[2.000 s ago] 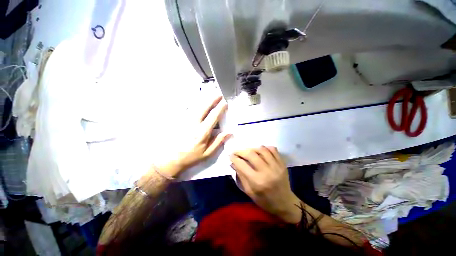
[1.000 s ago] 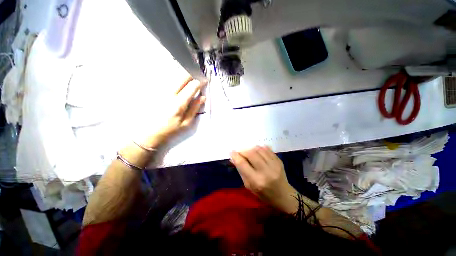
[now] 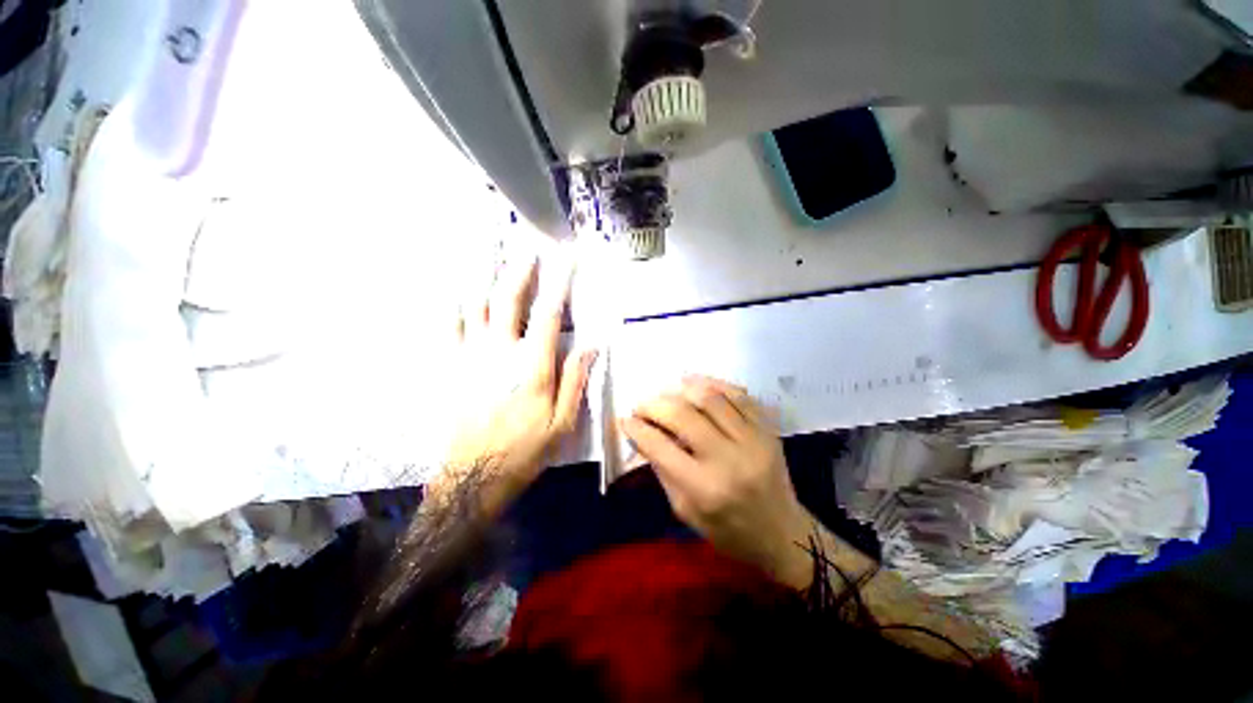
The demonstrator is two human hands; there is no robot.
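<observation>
A narrow pale fabric piece (image 3: 606, 419) runs from near the needle area down past the table's front edge. My left hand (image 3: 529, 385) lies flat on the white table with fingers spread, its fingertips beside the presser foot area, its thumb at the fabric's left side. My right hand (image 3: 708, 446) holds the lower part of the fabric between thumb and fingers at the table's front edge. The sewing machine head (image 3: 550, 83) stands above. The needle and the fabric's upper end are washed out by glare.
Stacked pale pieces (image 3: 117, 371) lie at left, below a lilac case (image 3: 190, 83). A teal-edged dark phone (image 3: 833, 168) lies under the machine arm. Red-handled scissors (image 3: 1092, 295) lie at right. A heap of pale pieces (image 3: 1031, 494) sits below the table edge at right.
My left hand has moved slightly right and down, with its fingers more spread. The narrow fabric piece now shows between my hands, with its lower part in my right hand.
</observation>
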